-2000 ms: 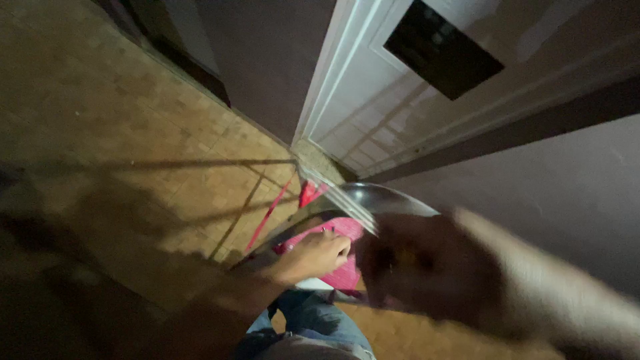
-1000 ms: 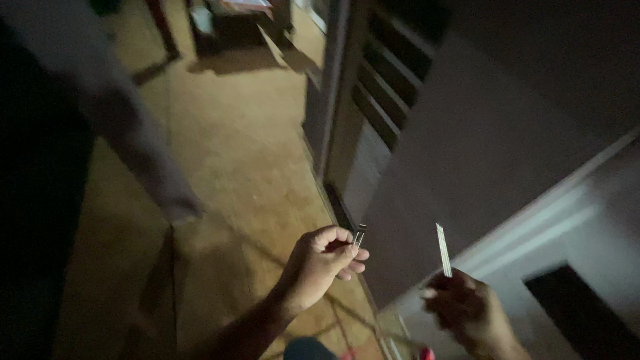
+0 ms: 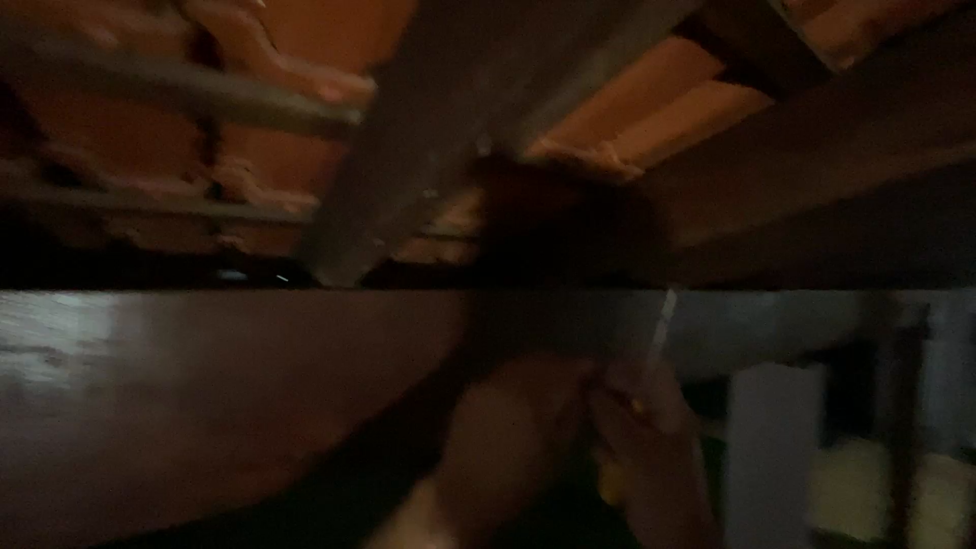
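In the dim, blurred head view, my right hand (image 3: 648, 427) is shut on a slim tool with a pale, narrow blade (image 3: 662, 328) pointing up and a yellow part (image 3: 610, 482) below the fingers; it looks like a snap-off utility knife. My left hand (image 3: 511, 412) is raised close against the right one, its fingertips near the base of the blade. Whether it still holds the small item seen earlier is hidden by darkness and blur. Both hands are in front of a long wooden beam (image 3: 191, 381).
Overhead, dark wooden rafters (image 3: 412, 145) and thin battens (image 3: 175, 84) carry orange clay roof tiles (image 3: 320, 38). The long beam crosses the view below them. A pale post (image 3: 774, 450) stands at the lower right, with a dark upright (image 3: 903, 427) beyond it.
The view has swung from the floor up to the roof. My hands, apart one second ago with a small metallic item in the left and the blade in the right, are now close together.
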